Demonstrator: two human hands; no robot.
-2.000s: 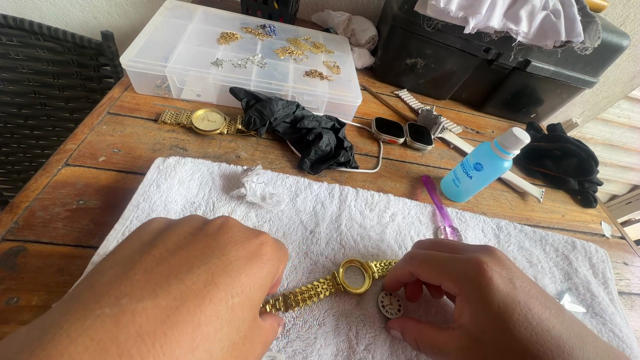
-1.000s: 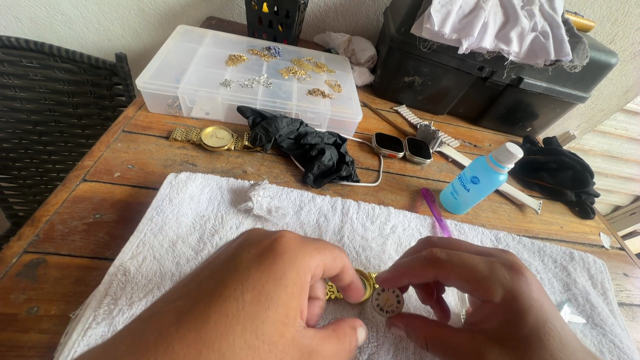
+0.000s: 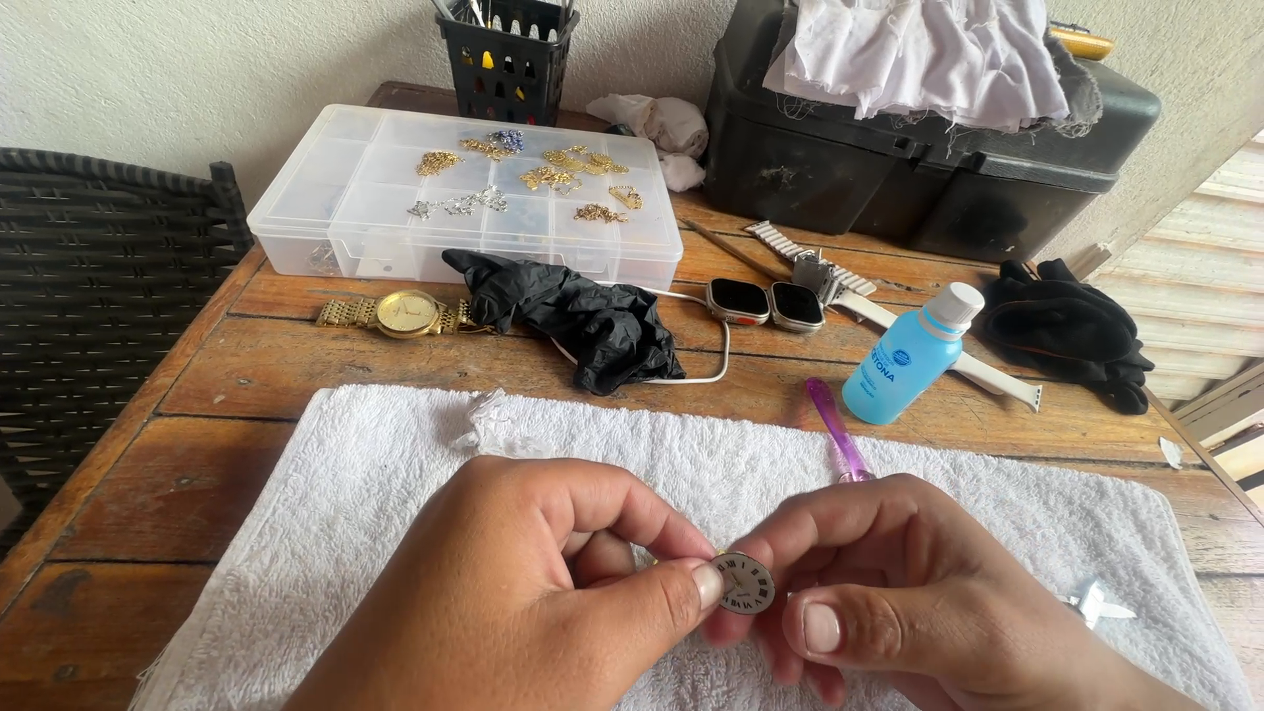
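A small round watch dial with Roman numerals (image 3: 743,583) is pinched at its left edge between the thumb and forefinger of my left hand (image 3: 553,592). My right hand (image 3: 889,583) is at the dial's right side, its fingers curled behind and beside it; whether it grips the dial is unclear. Both hands are above a white towel (image 3: 365,464). The gold watch case and bracelet are hidden behind the hands, apart from a tiny gold bit near the dial's top. A purple plastic-handled tool (image 3: 834,425) lies just beyond my right hand.
Behind the towel are a gold wristwatch (image 3: 407,314), black gloves (image 3: 583,321), two smartwatches (image 3: 739,300) with a white cable, and a blue acetone bottle (image 3: 904,360). Farther back stand a clear compartment box (image 3: 375,207) with chains on its lid, a black basket (image 3: 509,64) and a black toolbox (image 3: 810,148).
The left hand has moved right from the gold bracelet and now pinches the dial, which the right hand held before. The gold case and bracelet, visible earlier, are now hidden behind the hands.
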